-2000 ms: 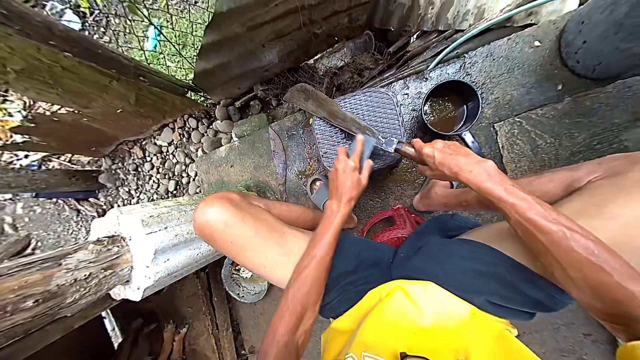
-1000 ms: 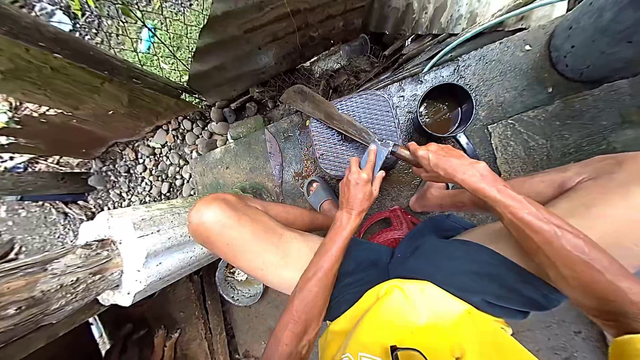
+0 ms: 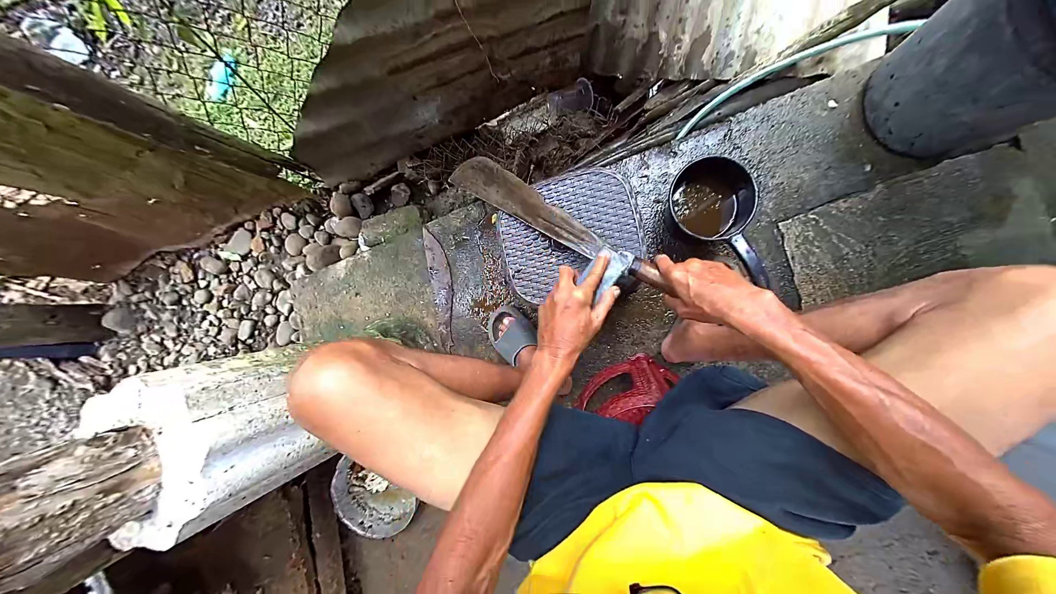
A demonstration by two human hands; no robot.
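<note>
A machete with a broad, brownish blade [image 3: 528, 202] lies across my view, its tip toward the upper left. My right hand [image 3: 714, 289] is closed around its dark handle [image 3: 652, 272]. Near the handle end of the blade, my left hand [image 3: 573, 309] grips a small blue-grey block [image 3: 606, 271], which looks like a sharpening stone, against the metal. Beneath the blade is a grey woven-pattern plastic surface [image 3: 528, 256], perhaps a stool top. To its right stands a dark mug [image 3: 747, 198] with brownish liquid inside.
A red plastic seat or basket [image 3: 631, 388] shows between my legs. At lower left is a metal bowl [image 3: 371, 507] with residue. River stones [image 3: 247, 280], a corrugated metal sheet [image 3: 429, 74], a pale green hose [image 3: 792, 62] and a large dark cylindrical container [image 3: 949, 91] surround the wet concrete.
My left hand and the small block have moved down along the blade toward the handle since two seconds ago. My right hand keeps its hold on the handle.
</note>
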